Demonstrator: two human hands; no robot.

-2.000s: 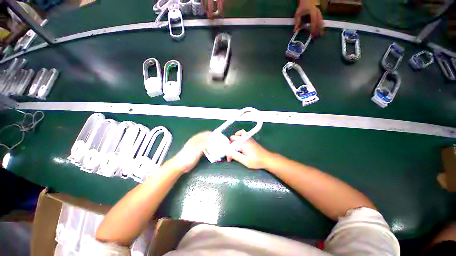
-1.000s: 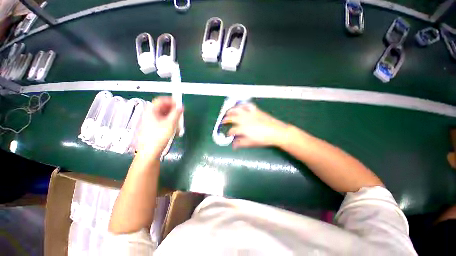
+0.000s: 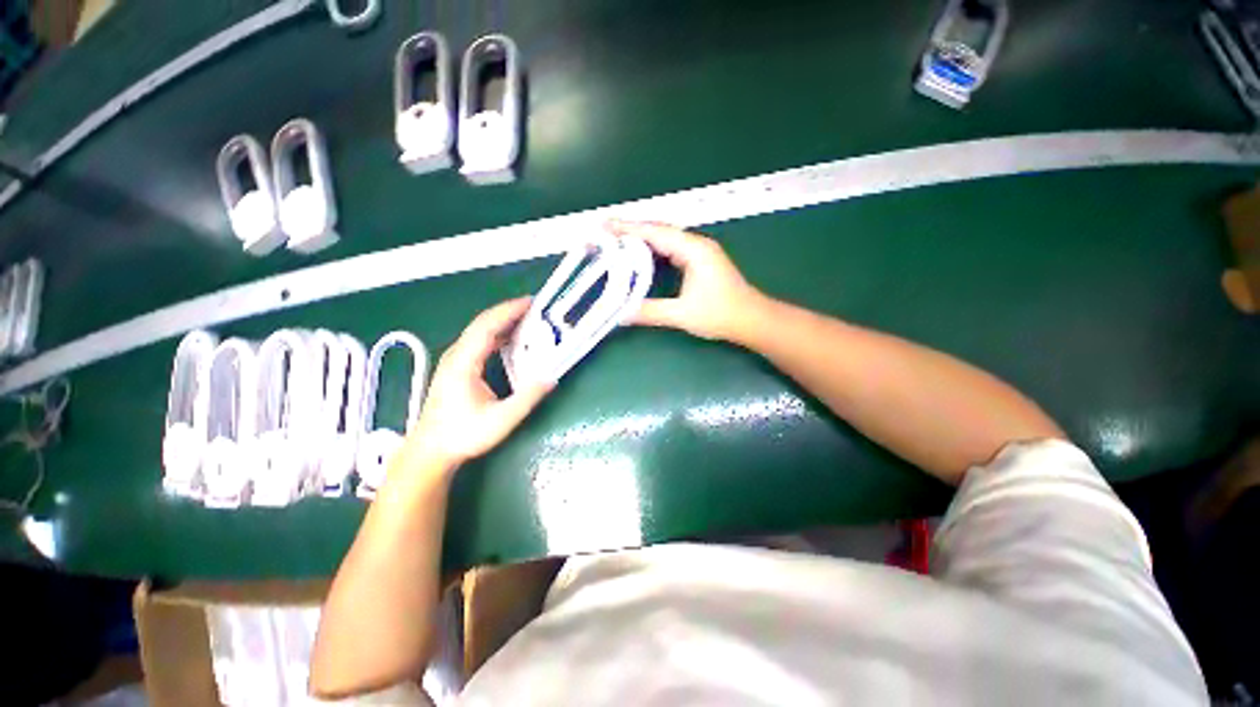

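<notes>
A white oval looped housing is held tilted between my two hands, just in front of the pale guide strip. My left hand grips its lower left, solid end. My right hand grips its upper right, looped end. Whether it is one part or two halves together I cannot tell. A row of white covers lies overlapping on the green bench to the left, with one cover at the row's right end.
The guide strip crosses beyond my hands. On the belt behind it stand closed units in pairs at left and a half-built unit with a blue patch at right. An open carton of white covers is below the bench edge.
My hands have come together on one housing; a second ago each held a separate white part. The view has turned, and the belt units appear further left.
</notes>
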